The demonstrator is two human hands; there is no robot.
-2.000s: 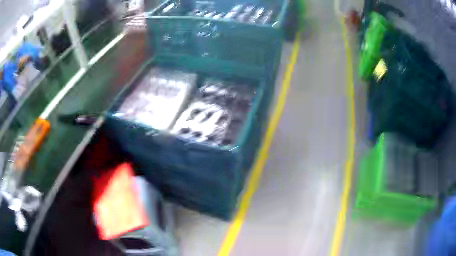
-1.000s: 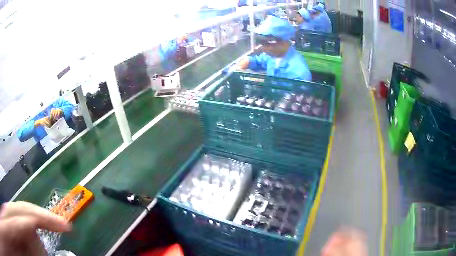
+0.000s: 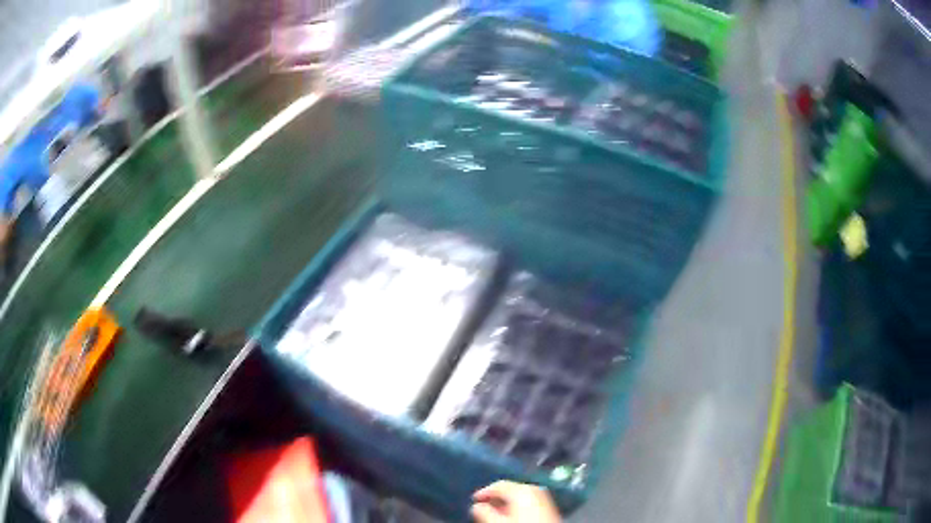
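Observation:
A deep dark-green crate [image 3: 347, 414] stands in front of me, with a bright whitish blister tray [image 3: 388, 306] on its left side and a greyish tray with rows of compartments [image 3: 541, 368] on its right. My right hand [image 3: 516, 503] shows small and blurred at the bottom edge, by the crate's near wall, partly cut off; whether it touches the crate or holds anything cannot be told. My left hand is not in the picture.
Another dark-green crate [image 3: 551, 189] with parts stands behind. On the bench [image 3: 255, 235] lie an orange fixture [image 3: 80, 363] and a black tool [image 3: 174, 332]. A red-orange seat [image 3: 281, 482] is below. Green crates [image 3: 806, 470] stand beyond the aisle at right. A person's blue sleeve [image 3: 66, 117] shows at left.
Since one second ago the view has tilted down toward the near crate. My left hand has left the picture. My right hand now shows at the near crate's front wall.

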